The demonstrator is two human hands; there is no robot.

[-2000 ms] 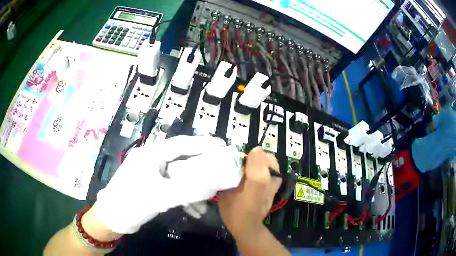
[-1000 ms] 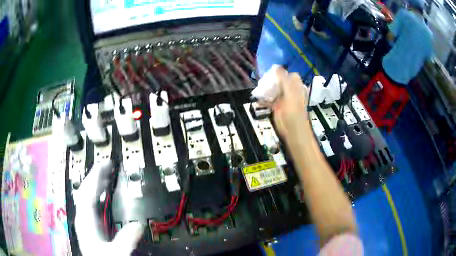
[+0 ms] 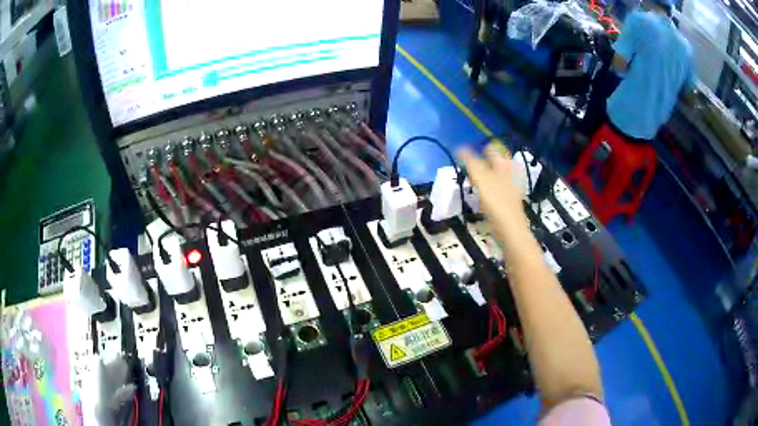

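White power adapters stand upright in sockets on the black test panel (image 3: 399,378). One adapter (image 3: 399,208) stands right of centre with a thin black cord arching from its top toward my right hand (image 3: 490,179). Another adapter (image 3: 445,195) stands beside it. My right hand is bare and blurred over the sockets further right; its fingertips and anything in them cannot be made out. Several corded adapters (image 3: 226,250) stand at the left. My left hand (image 3: 114,389), in a white glove, is a faint blur at the lower left; its fingers are unclear.
A monitor (image 3: 249,50) stands behind the panel above red and grey cables (image 3: 266,170). A red lamp (image 3: 194,258) glows among the left adapters. A calculator (image 3: 66,250) and printed sheet (image 3: 33,358) lie at left. A person in blue (image 3: 652,75) is beside a red stool (image 3: 615,170).
The adapter my right hand held now stands in a socket with a cord in it. My right hand is further along the row. My left hand is lower at left. The view has shifted.
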